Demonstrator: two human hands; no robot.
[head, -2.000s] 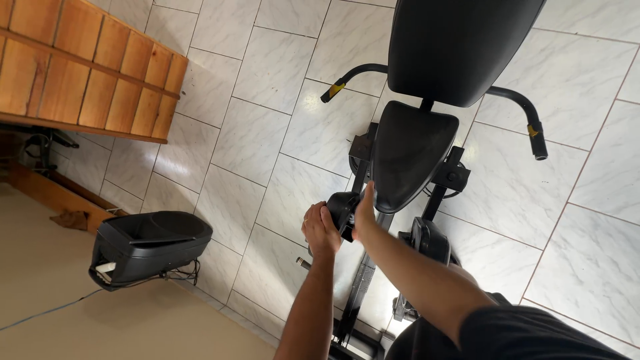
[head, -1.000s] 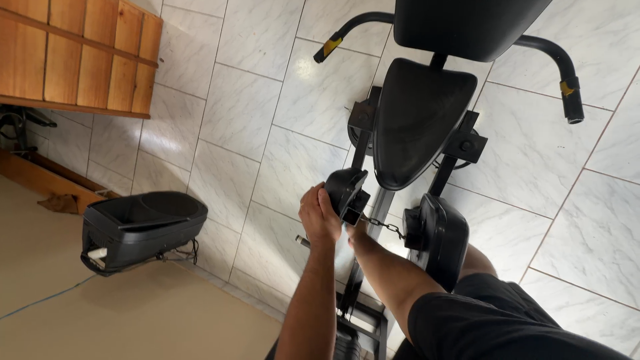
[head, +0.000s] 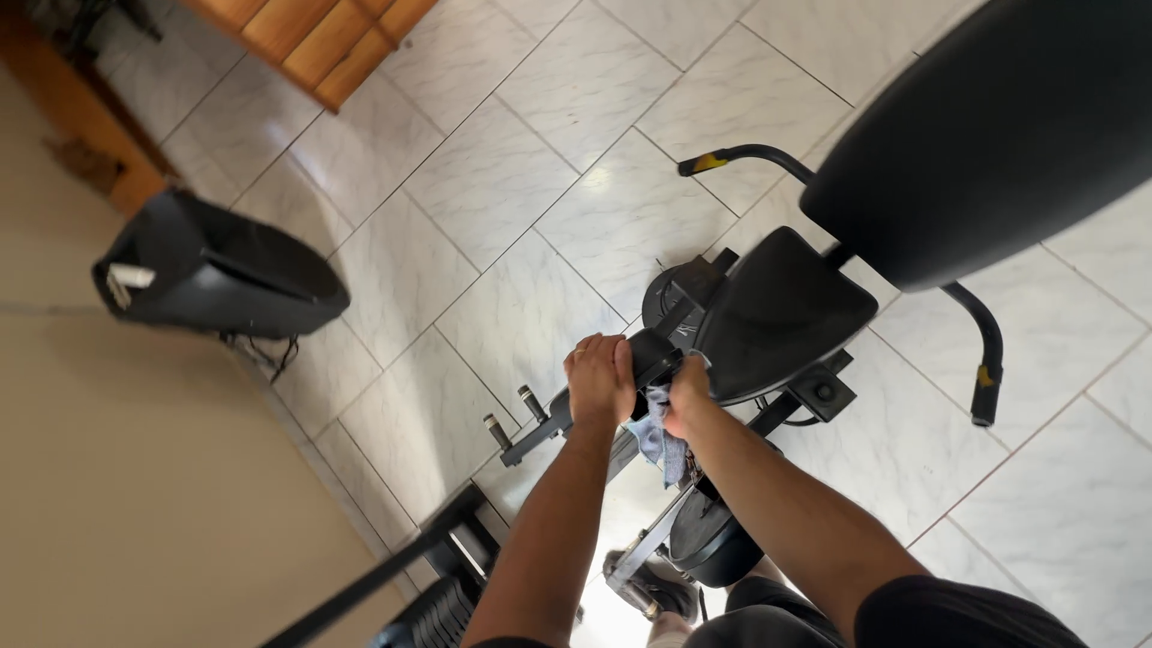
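Note:
A black padded part [head: 652, 353] of an exercise machine lies between my hands. My left hand [head: 600, 379] rests on its left end, fingers bent over it. My right hand [head: 689, 392] holds a grey-blue cloth [head: 661, 441] against its right side; the cloth hangs below the hand. Just right of my right hand is the black seat pad [head: 783, 315], with the long black backrest [head: 981, 135] beyond it. A second black padded part [head: 711, 538] sits lower, under my right forearm. The undersides of both hands are hidden.
Curved handles [head: 765, 155] with worn yellow patches flank the backrest. Metal pegs [head: 497, 432] stick out left of my left hand. A weight stack [head: 441, 612] stands at the bottom. A black plastic housing [head: 225, 270] with cables lies by the wall; wooden furniture [head: 333, 36] stands at the top.
The view has turned and shifted. The cloth now shows plainly at my right hand, which has moved up toward the seat end of the padded part. The chain seen one second ago is mostly hidden.

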